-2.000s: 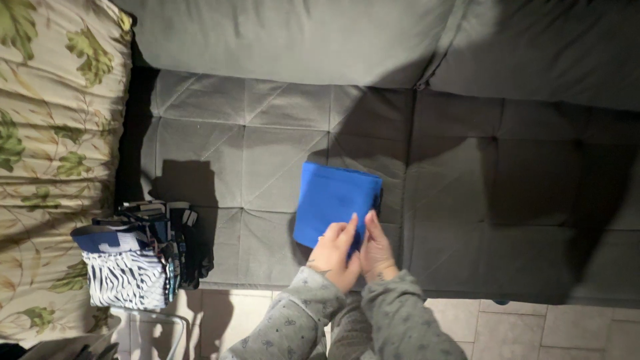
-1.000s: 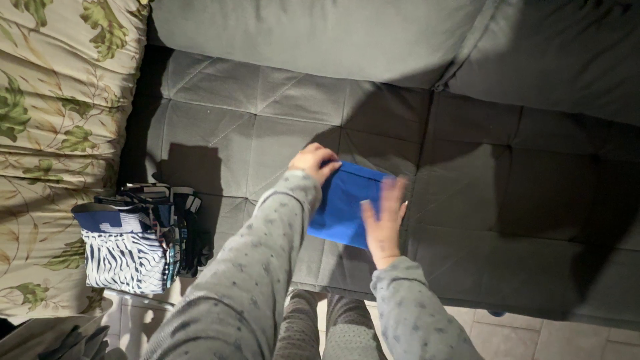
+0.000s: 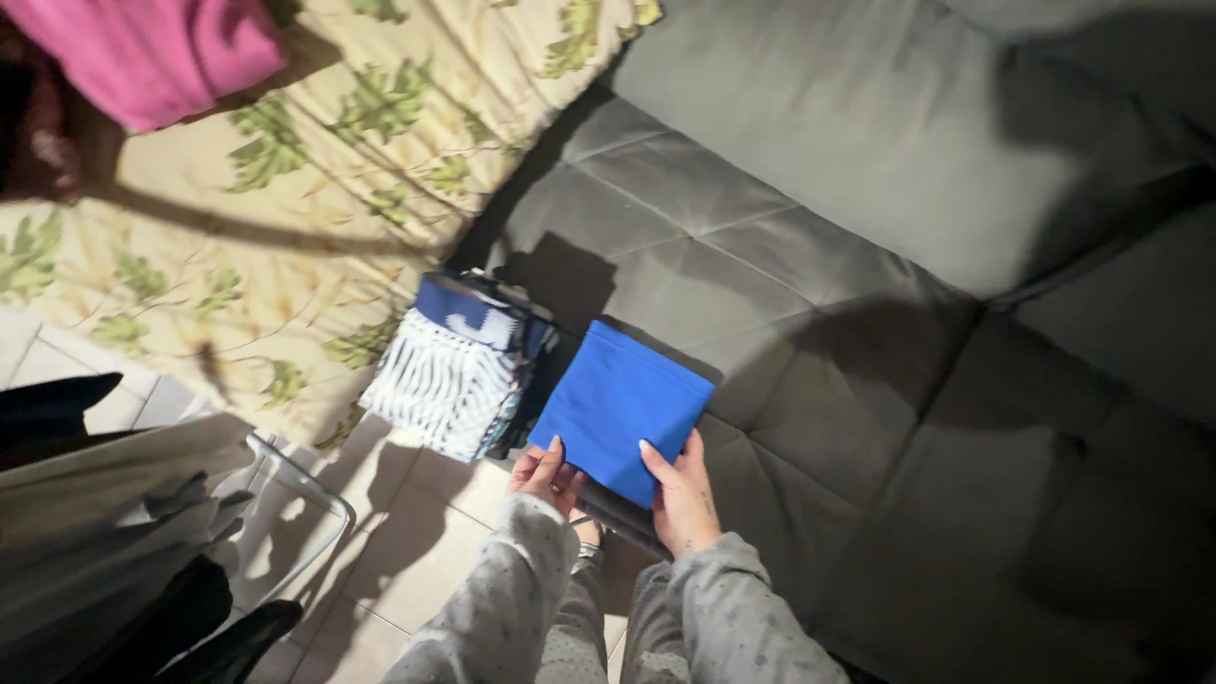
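Observation:
A folded blue cloth (image 3: pixel 622 408), flat and roughly rectangular, is held by its near corners above the front part of the grey sofa seat. My left hand (image 3: pixel 548 475) pinches the near left corner, thumb on top. At the near right edge, my right hand (image 3: pixel 682 489) grips the cloth with its thumb on top and the fingers partly hidden underneath. Just left of the cloth stands a stack of folded fabrics (image 3: pixel 446 380), with a black-and-white striped piece and a navy piece on top.
The quilted grey sofa (image 3: pixel 807 418) fills the right side. Leaf-patterned fabric (image 3: pixel 380 190) drapes at upper left, with a pink cloth (image 3: pixel 171 57) above it. At lower left, clothes (image 3: pixel 114 532) hang by a metal tube frame (image 3: pixel 309 484) over the tiled floor (image 3: pixel 408 541).
The blue cloth was on the seat under my hands; now both hands hold it up, nearer the stack. The view has turned and shifted left.

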